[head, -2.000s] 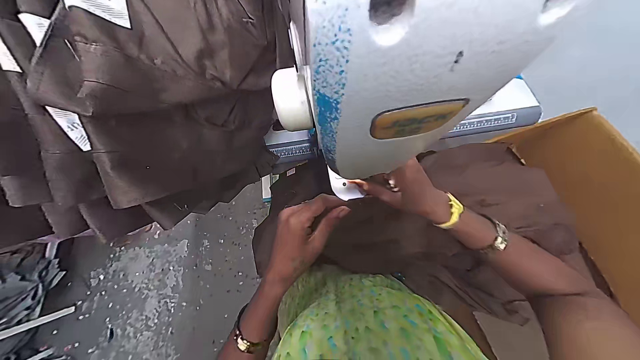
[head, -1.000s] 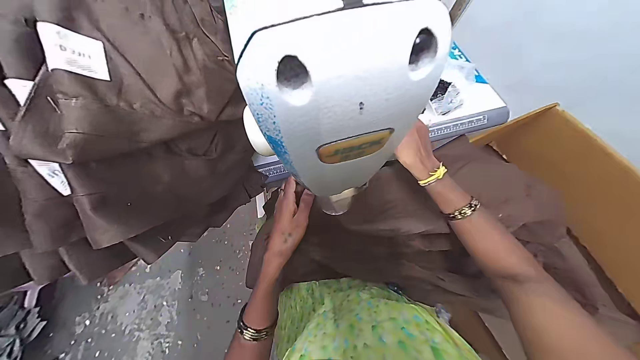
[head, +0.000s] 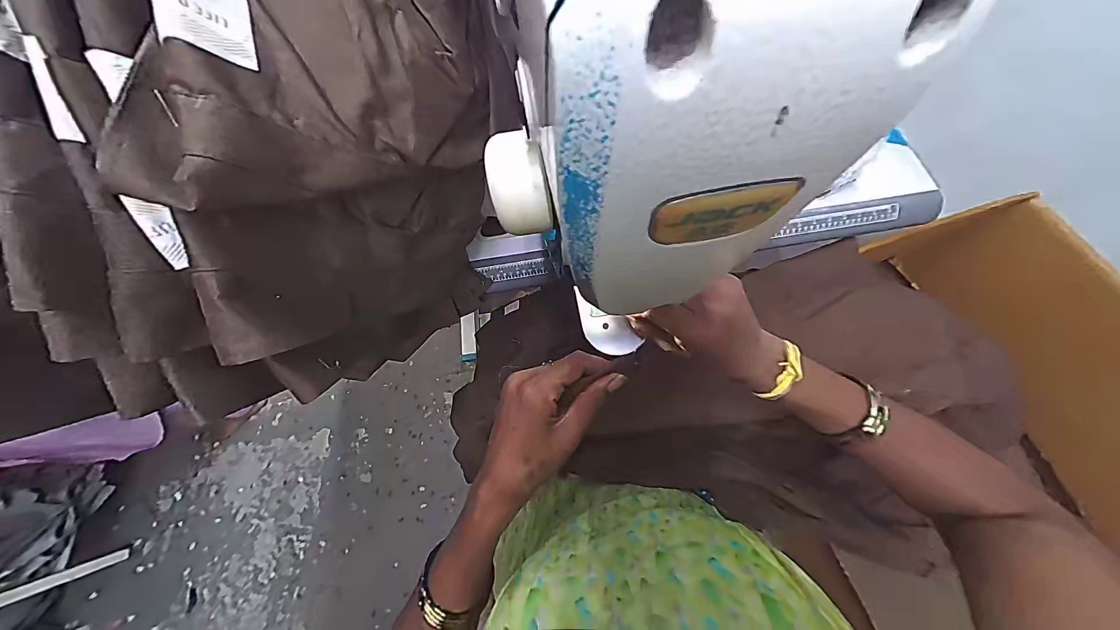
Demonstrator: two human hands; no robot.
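Note:
A white Jack sewing machine (head: 717,122) with blue speckles fills the upper middle, its handwheel (head: 518,182) on the left side. Dark brown fabric (head: 840,350) lies beneath the machine head and spreads to the right and over my lap. My left hand (head: 551,411) pinches the fabric between thumb and fingers, just below the white rounded plate (head: 608,331) at the machine's lower end. On the right of that plate is my right hand (head: 713,328), its fingertips bent in close under the head and partly hidden by it. The needle is out of sight.
A pile of brown fabric pieces (head: 289,201) with white labels hangs at the left. A cardboard box (head: 1024,289) stands at the right. The machine bed (head: 857,206) bears a printed scale. Below left are a speckled grey floor (head: 297,490) and a purple cloth (head: 87,437).
From one second ago, my right hand has come from the far side of the machine head to its lower end. My left hand has moved down to the fabric in front. The view has shifted.

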